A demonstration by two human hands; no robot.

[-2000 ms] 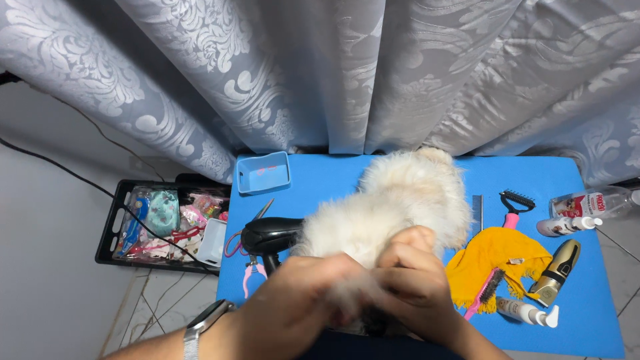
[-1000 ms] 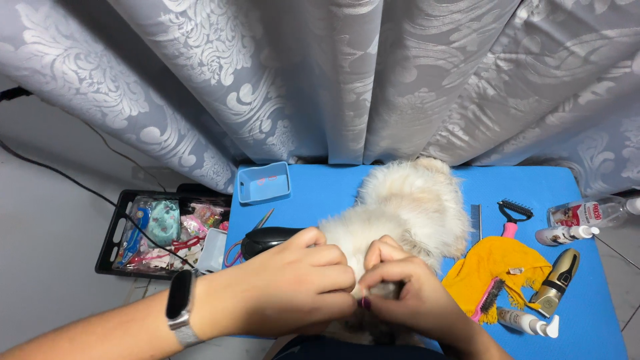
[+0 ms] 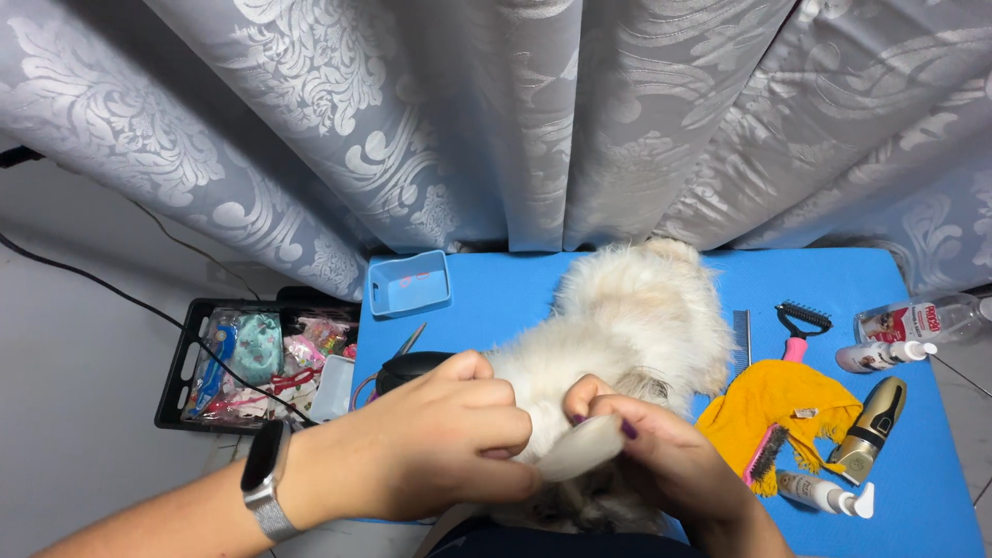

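A fluffy white long-haired dog (image 3: 620, 325) lies on a blue mat, its head end near my body and its back toward the curtain. My left hand (image 3: 465, 434), with a smartwatch on the wrist, grips one end of a lock of the dog's white hair (image 3: 581, 448). The lock is stretched flat between my hands over the dog's head end. My right hand (image 3: 659, 434) pinches the other end between thumb and fingers with dark nail polish. The dog's face is mostly hidden below my hands. A black hair dryer (image 3: 411, 368) lies partly behind my left hand.
On the blue mat (image 3: 496, 287) are a light-blue basket (image 3: 409, 283), metal comb (image 3: 742, 341), dematting rake (image 3: 798, 329), yellow cloth (image 3: 775, 395), pink-backed brush (image 3: 766, 453), gold clipper (image 3: 872, 430) and several bottles (image 3: 825, 492). A black crate (image 3: 186, 364) stands left; a patterned curtain (image 3: 535, 124) hangs behind.
My hands were close together over the dog's head end one second ago; now they are farther apart, with a lock of hair spread between them.
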